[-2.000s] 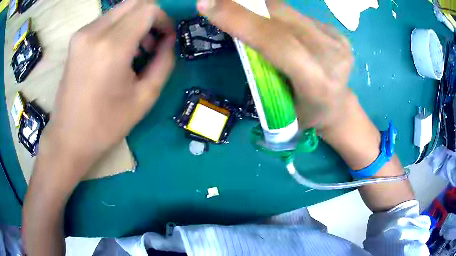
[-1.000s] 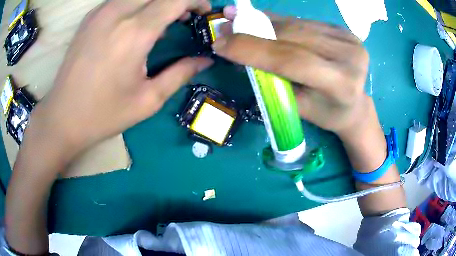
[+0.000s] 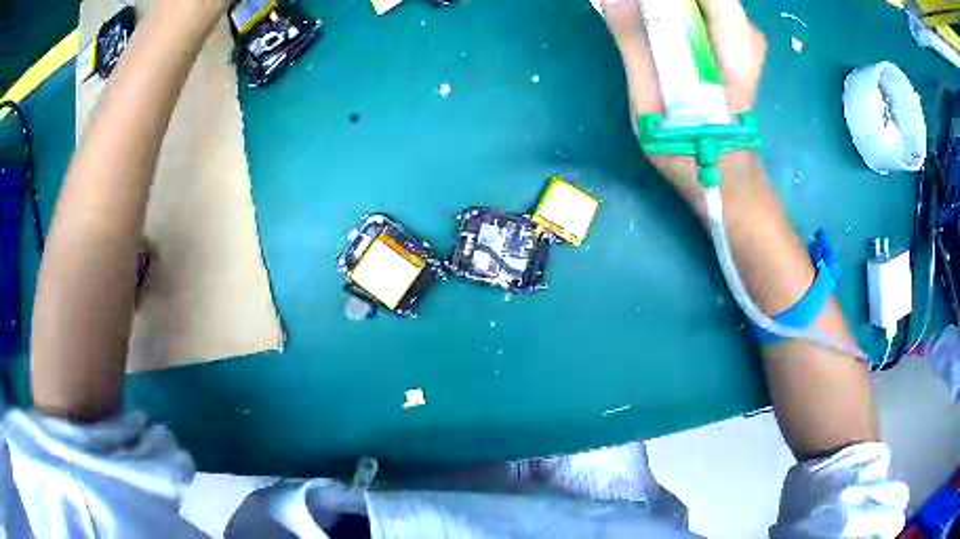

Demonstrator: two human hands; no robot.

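My right hand (image 3: 726, 53) is at the top right, cut by the upper edge, wrapped around the glue syringe (image 3: 684, 63), whose green cap points towards me. My left hand (image 3: 195, 5) is almost wholly beyond the top edge; only the wrist and a bit of the hand show, so its fingers are hidden. Two watch housings lie on the mat: one (image 3: 363, 237) with its battery (image 3: 387, 271) over it and a grey round part (image 3: 358, 307) beside it, the other (image 3: 495, 253) with its board bare and its battery (image 3: 568, 211) folded out at its upper right.
The cardboard sheet (image 3: 211, 242) lies at left, with housings (image 3: 276, 47) near its top. A white tub (image 3: 884, 116), a white power adapter (image 3: 891, 286) and black cables are at right. The clear air hose (image 3: 737, 274) runs past the blue wrist strap (image 3: 805, 305). A small scrap (image 3: 414, 398) lies in front.
Both hands have moved up and apart, away from the housings. The right hand still holds the syringe. The second housing, its battery folded out, now shows uncovered. The view has shifted.
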